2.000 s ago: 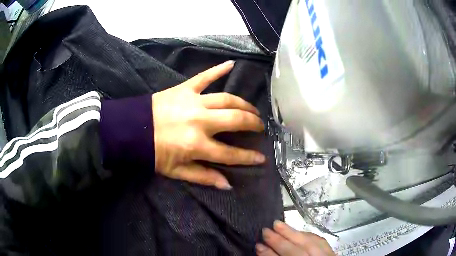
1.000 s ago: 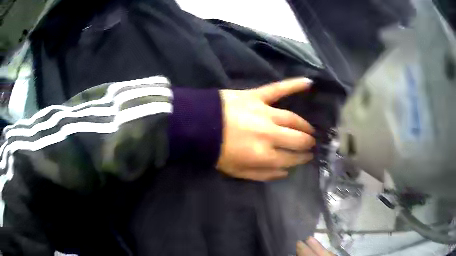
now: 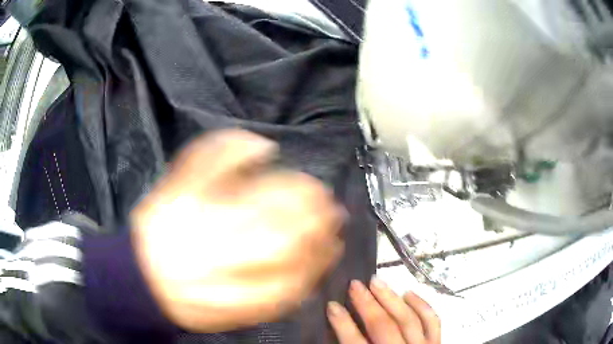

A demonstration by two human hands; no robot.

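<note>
The black cloth panel [image 3: 302,87] lies in soft folds across the left and middle, its right edge along the presser foot area. My left hand [image 3: 242,235] is over the cloth, large and blurred, with fingers curled; whether it grips the cloth is hidden. My right hand [image 3: 386,316] is cut off by the bottom edge. Its fingers lie spread on the cloth's lower right edge, thumb out of sight. The cream-white sewing machine head [image 3: 457,87] stands right of the cloth. The metal parts by the foot [image 3: 396,185] are partly hidden under it.
A thin dark metal strip [image 3: 406,259] slants down beside the cloth edge. A grey curved bar [image 3: 538,216] sits low on the head. The white table edge [image 3: 538,295] with small printed marks curves at lower right. Dark cloth with a double pale stitch line [image 3: 57,178] shows at left.
Since one second ago, my left hand has moved left and down, nearer the camera, its fingers more curled. More of my right hand shows. The cloth at upper left is bunched differently. The view has shifted.
</note>
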